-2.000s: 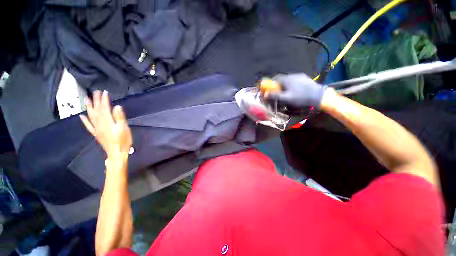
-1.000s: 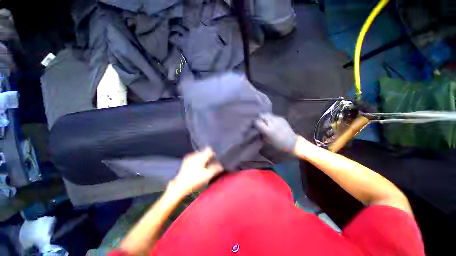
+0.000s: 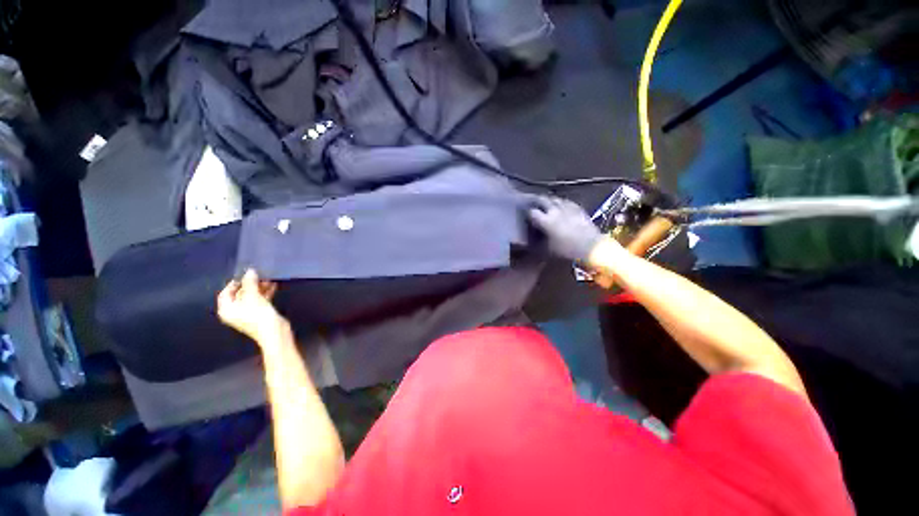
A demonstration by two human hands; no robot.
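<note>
The jacket front panel [image 3: 403, 237] lies flat along the top of the black padded form [image 3: 166, 302], with two shiny buttons near its left end. My bare left hand [image 3: 250, 300] pinches the panel's lower left corner. My gloved right hand [image 3: 564, 230] is at the panel's right end, with its fingers on the cloth; whether they grip it is hard to tell. The steam iron [image 3: 640, 227] stands just right of my right hand, its tan handle free of the hand.
The jacket bulk [image 3: 302, 91] is heaped behind the form, with a buttoned cuff. A black cord [image 3: 408, 121] crosses it. A yellow hose [image 3: 645, 96] hangs above the iron, and a whitish hose [image 3: 796, 207] runs right. A white piece [image 3: 212, 191] is behind the form's left end.
The bunched cloth held between my hands is now spread flat on the form with two buttons showing. My left hand has moved left. The iron, in my right hand two seconds ago, is released.
</note>
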